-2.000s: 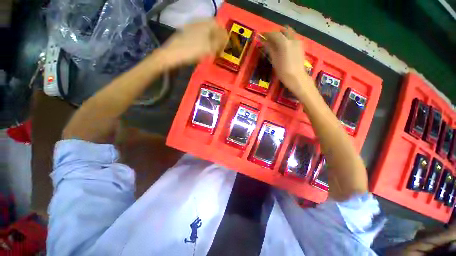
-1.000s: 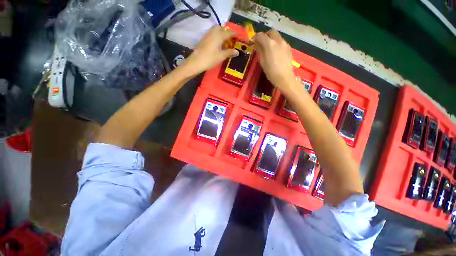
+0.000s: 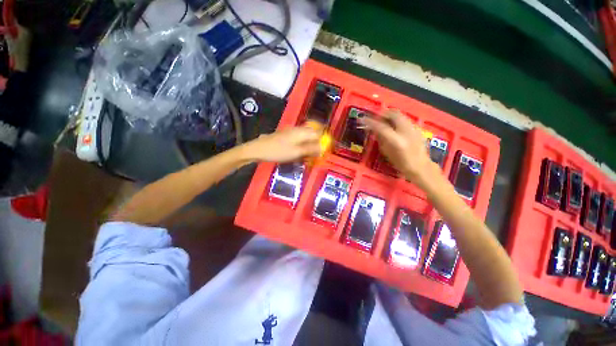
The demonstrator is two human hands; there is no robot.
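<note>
The red tray (image 3: 310, 240) holds red devices with dark windows in two rows. My left hand (image 3: 295, 144) is closed on crumpled yellow film (image 3: 325, 142), over the tray's left part. The upper-left device (image 3: 323, 103) shows a dark face without yellow. My right hand (image 3: 403, 144) has its fingertips at the right side of the second upper device (image 3: 353, 131). A short yellow end of what looks like a thin stick (image 3: 427, 136) shows behind this hand; its tip is hidden. The third upper device is mostly hidden under the hand.
A clear bag of dark parts (image 3: 177, 94) lies left of the tray, with a white power strip (image 3: 90, 127) beside it. A blue block (image 3: 221, 42) and cables are behind. A neighbouring red tray (image 3: 523, 250) is at right. A green conveyor (image 3: 432, 40) runs beyond the worn rail.
The yellow frame has come off the upper-left device and is crumpled in my left hand, which has moved back toward me. My right hand has moved right. The tray appears lower in view.
</note>
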